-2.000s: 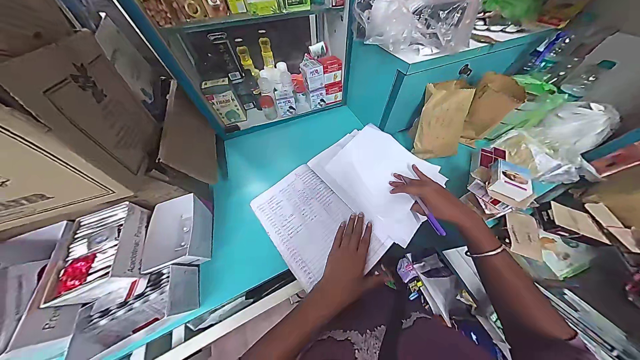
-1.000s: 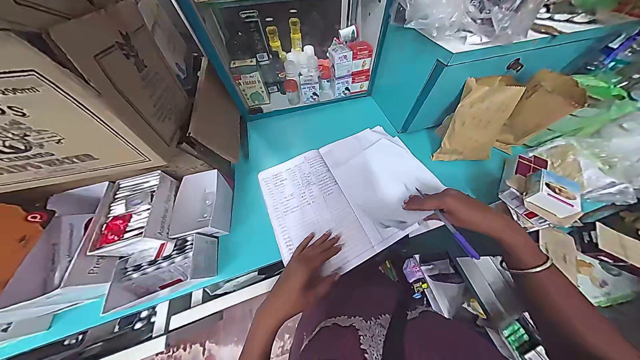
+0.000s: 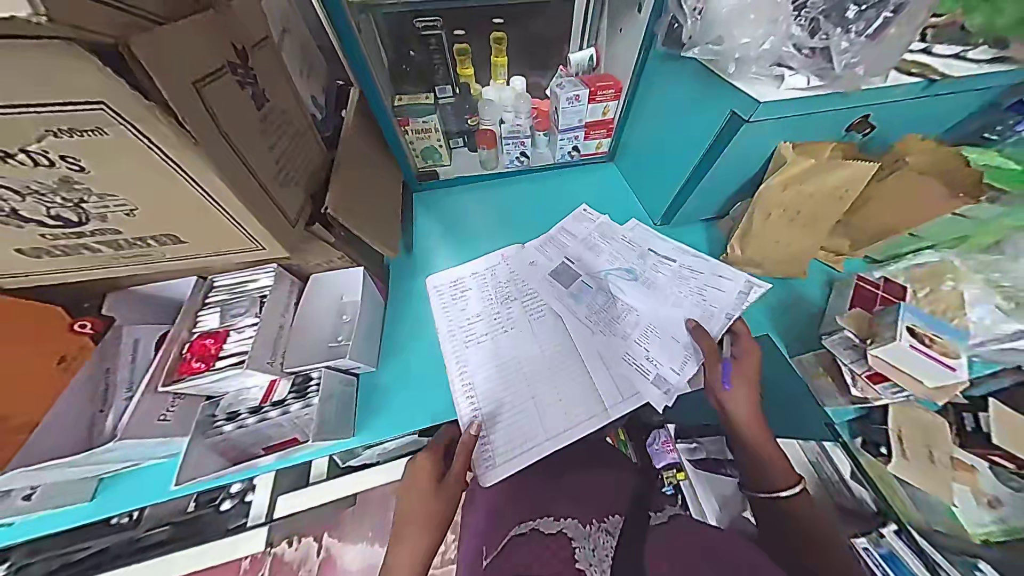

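An open notebook (image 3: 528, 360) with handwriting on its left page lies tilted over the front edge of the teal counter (image 3: 408, 320). My left hand (image 3: 440, 464) pinches its lower left corner between thumb and fingers. Several loose printed sheets (image 3: 632, 288) are fanned over the right page. The right edge of these sheets is in my right hand (image 3: 730, 368), thumb on top. A purple pen (image 3: 726, 362) is also held in that hand, pointing up. Whether my right hand grips the notebook too is hidden.
Cardboard cartons (image 3: 120, 176) and white boxes of packets (image 3: 232, 328) stand at the left. Behind is a cabinet shelf with bottles (image 3: 498, 56) and small boxes. Brown paper bags (image 3: 800, 208), clear plastic bags (image 3: 800, 40) and small medicine boxes (image 3: 916, 344) lie at the right.
Printed sides of the loose sheets now show, where blank white paper lay before. My left hand has moved from the left page down to the notebook's lower corner.
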